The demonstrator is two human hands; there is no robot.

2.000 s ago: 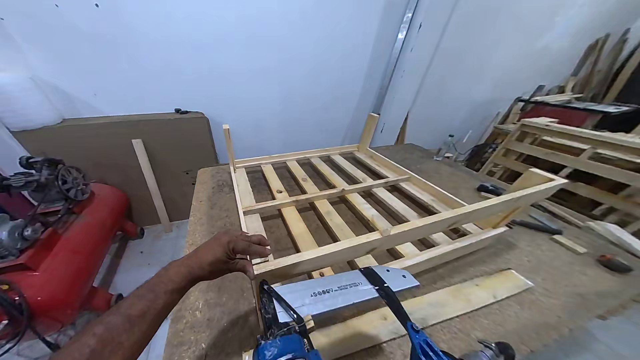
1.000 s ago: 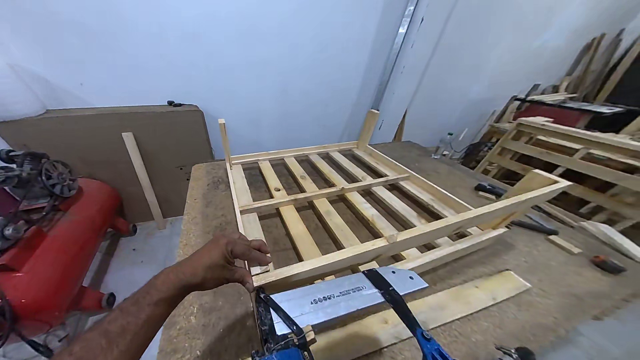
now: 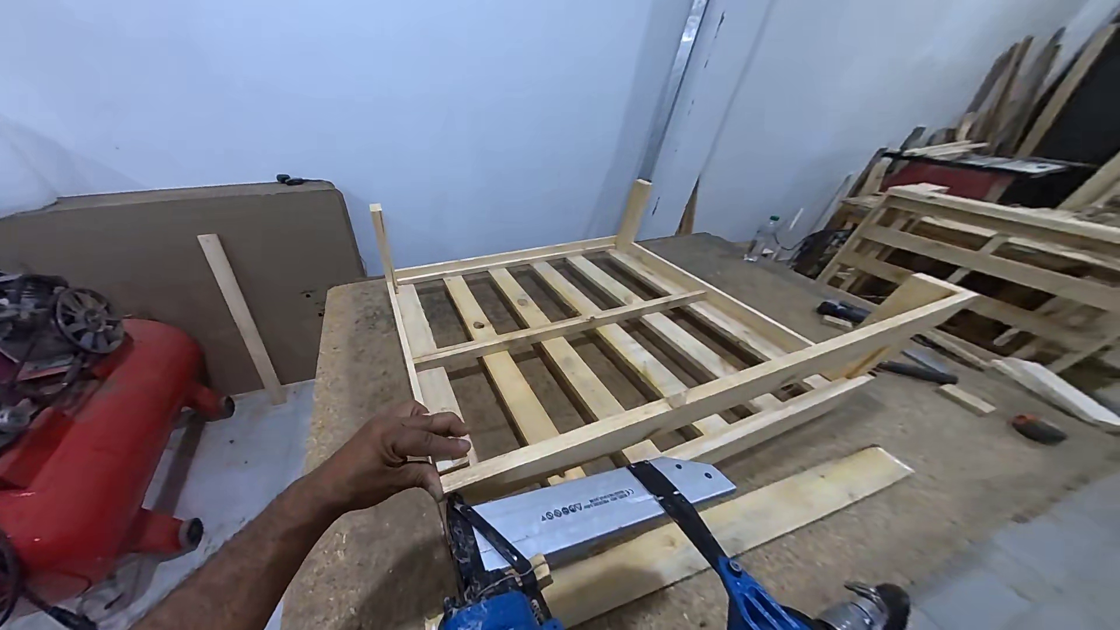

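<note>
My left hand (image 3: 398, 451) pinches the near left corner of a slatted wooden frame (image 3: 560, 437), where the front rail meets the side. The frame lies on the workbench with posts standing at its far corners. Just right of the hand, a metal mitre box (image 3: 595, 509) bearing printed marks lies along the front rail. Two clamps with blue handles cross it, a left clamp (image 3: 499, 604) near the corner and a right clamp (image 3: 744, 595). A loose wooden board (image 3: 735, 534) lies in front of the box. My right hand is not in view.
The particleboard bench top (image 3: 350, 560) carries the frame. At left stands a red air compressor (image 3: 114, 437), behind it a brown panel (image 3: 192, 262) with a leaning strip (image 3: 241, 315). Slatted wooden pieces (image 3: 980, 254), a plastic bottle (image 3: 764, 241) and a wood offcut (image 3: 965, 400) are at right.
</note>
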